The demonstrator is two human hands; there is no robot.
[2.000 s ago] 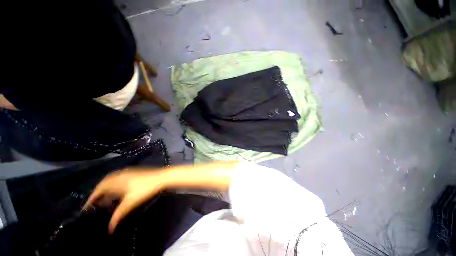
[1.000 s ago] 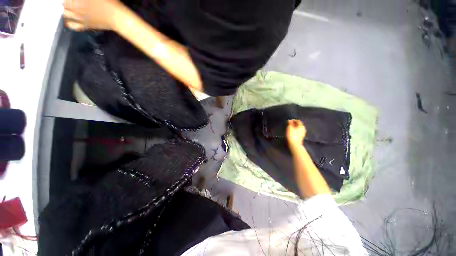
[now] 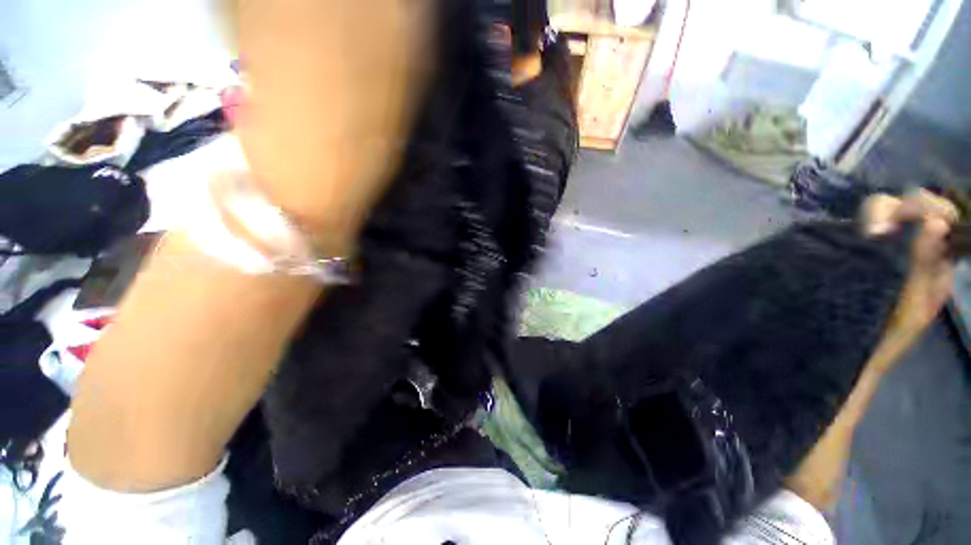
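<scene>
A black nubby garment with silvery flecked trim [image 3: 426,287] hangs large and blurred in front of me. My left hand [image 3: 330,96] is raised close to the camera beside it, blurred; its fingers are cut off by the top edge, so its grip is hidden. A whitish band circles my left wrist. My right hand [image 3: 918,240] is out at the far right, fingers closed on the upper corner of black cloth [image 3: 745,309], which stretches down toward my lap. Whether both black parts are one garment I cannot tell. Trimmed black cloth [image 3: 394,468] lies by my lap.
Green cloth [image 3: 570,312] lies on the grey floor ahead. A table at left bears black garments [image 3: 69,208] and whitish cloth. A person in black is partly visible at top centre, near a wooden cabinet [image 3: 615,91]. An olive cloth bundle [image 3: 751,144] lies farther back.
The view has tilted up. My right hand has left the floor pile and now holds black cloth raised at the right. My left arm has come into view, raised.
</scene>
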